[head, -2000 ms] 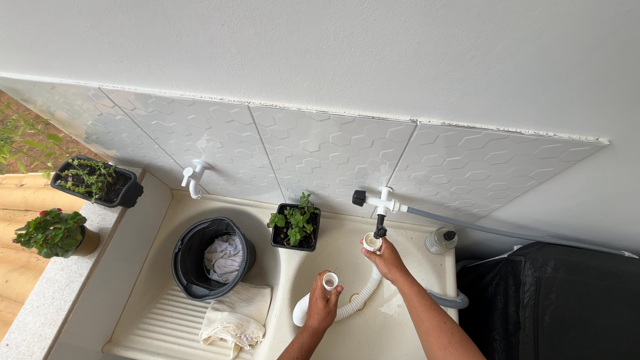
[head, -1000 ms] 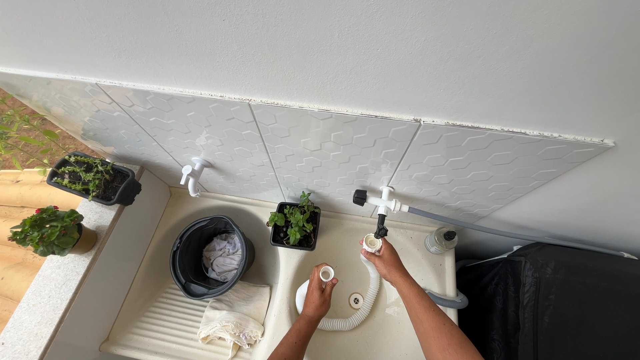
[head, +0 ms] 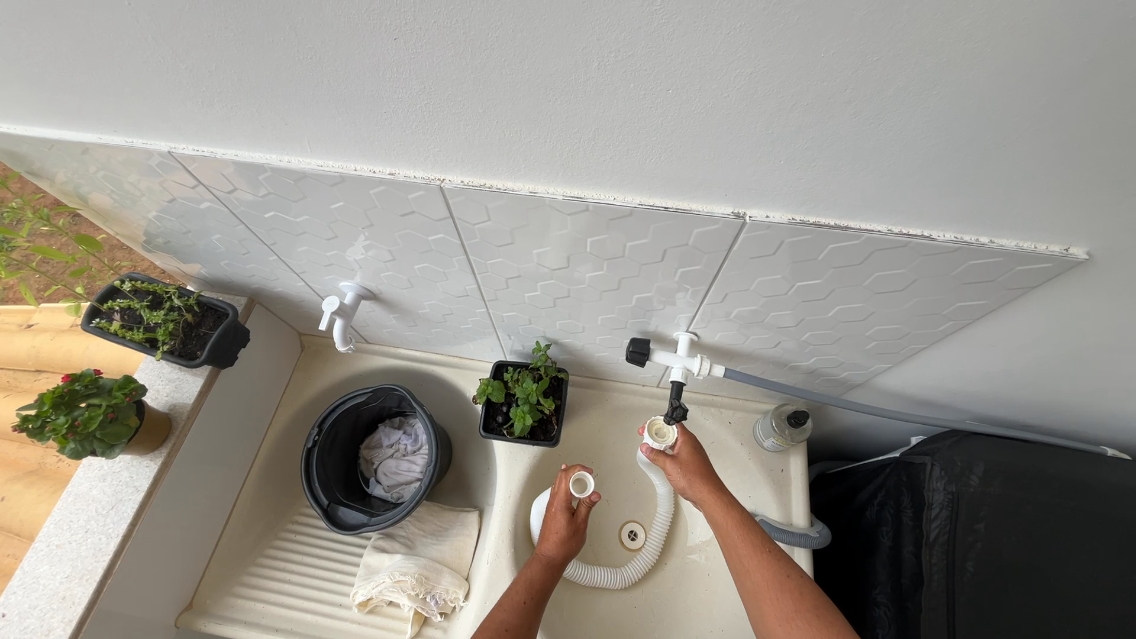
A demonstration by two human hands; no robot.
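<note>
A white corrugated drain hose [head: 621, 575] loops over the right basin of a cream laundry sink [head: 701, 577], around the drain [head: 632, 535]. My right hand [head: 688, 461] grips its wide, open-mouthed white fitting [head: 659, 432], just below the black nozzle [head: 675, 410] of a white plastic tap [head: 683, 357]. In my left hand [head: 565, 519] is a narrower white tubular end [head: 581, 485], its mouth facing up; whether it belongs to the same hose is partly hidden by the fingers.
Left of my hands are a potted herb [head: 524, 404], a black bucket [head: 311, 461] holding cloth, a cream cloth [head: 426, 550] and a second white tap [head: 344, 312]. A glass bottle [head: 783, 428], grey hose [head: 799, 404] and black cover [head: 1021, 532] lie right. Planters line the ledge [head: 98, 524].
The hose loop has shifted toward the lower part of the basin, and the drain, covered two seconds ago, now shows inside it. Both hands keep their holds.
</note>
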